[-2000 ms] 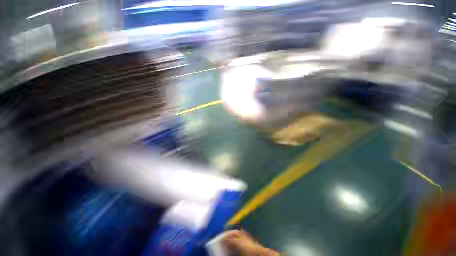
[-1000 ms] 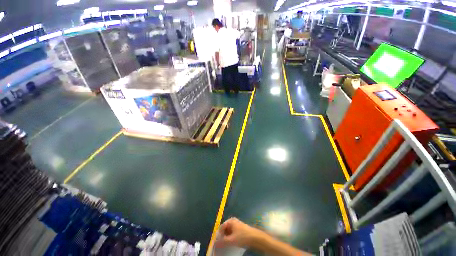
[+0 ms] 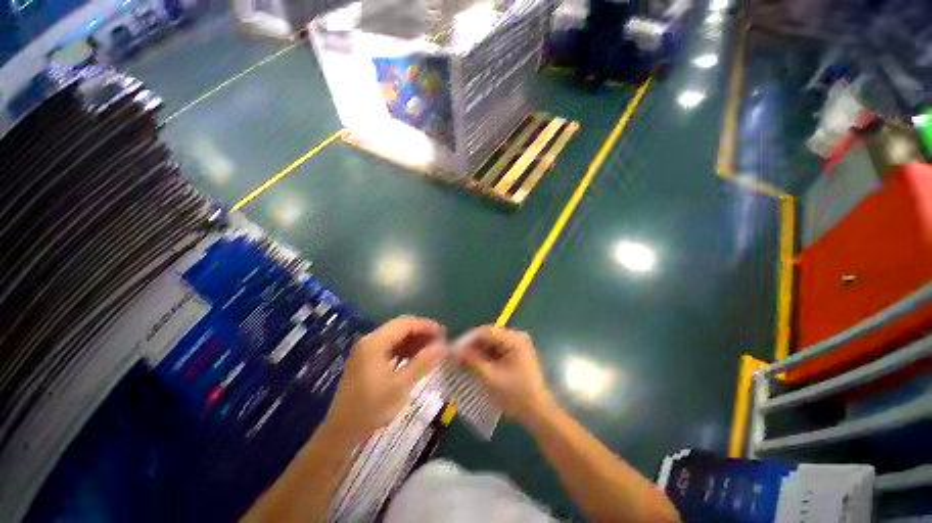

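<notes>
A small label sheet [image 3: 472, 400] with fine rows of print hangs between my two hands, low in the middle of the view. My right hand [image 3: 506, 370] pinches its upper edge. My left hand [image 3: 386, 370] has its fingertips at the sheet's other top corner, close to my right fingertips. Whether a loose label is at the left fingertips cannot be told. The carton stack [image 3: 87, 220] stands at the left, with blue printed sides beside my left forearm.
Leaning cartons [image 3: 731, 490] stand at the guard railing [image 3: 848, 431], lower right, beside the orange-red machine [image 3: 869, 276]. Wrapped goods [image 3: 434, 92] sit on a wooden pallet [image 3: 528, 158] ahead. Yellow lines cross the green floor [image 3: 399, 235].
The view has tilted down and turned left. My left hand has come into view beside my right hand, and the label sheet is now raised between them.
</notes>
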